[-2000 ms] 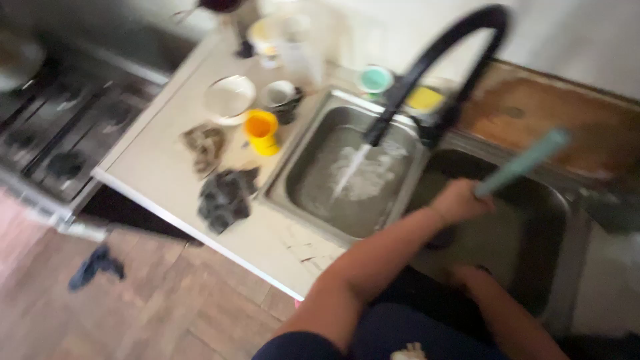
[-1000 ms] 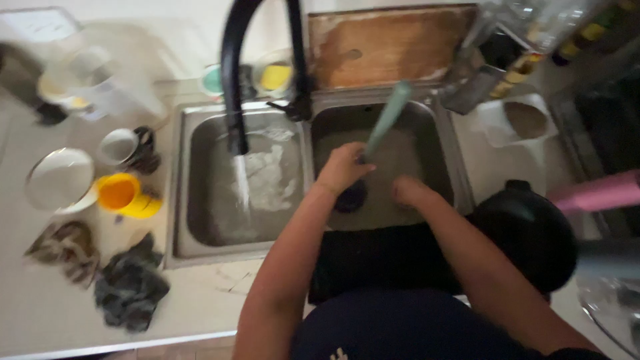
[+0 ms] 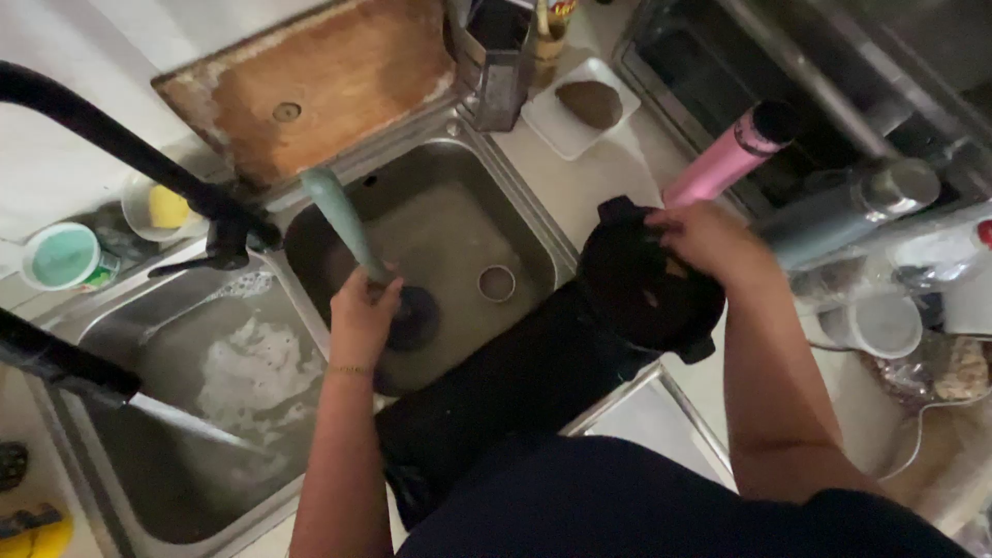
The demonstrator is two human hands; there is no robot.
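My left hand [image 3: 364, 310] grips the pale green handle [image 3: 341, 217] of what looks like a plunger, over the right sink basin [image 3: 457, 225]. Its dark round head [image 3: 415, 318] sits in cloudy water, left of a round drain fitting [image 3: 496, 284]. My right hand [image 3: 701, 240] has its fingers on the rim of a black pot [image 3: 643, 287], right of the basin. A long black thing [image 3: 496, 380] lies between the pot and the basin's front edge. Water runs from the black faucet [image 3: 77, 364] into the left basin [image 3: 178, 496], where foam [image 3: 256, 372] floats.
Behind the sink leans a wooden board [image 3: 333, 85]. A moka pot [image 3: 496, 77] and a white dish [image 3: 581, 108] stand at the back right. Right of the black pot are a pink bottle [image 3: 721, 163] and a grey flask [image 3: 852, 209]. A teal tub [image 3: 66, 256] stands at left.
My right hand has moved from the right basin to the black pot's rim. My left hand still holds the green handle. The view has swung to the right.
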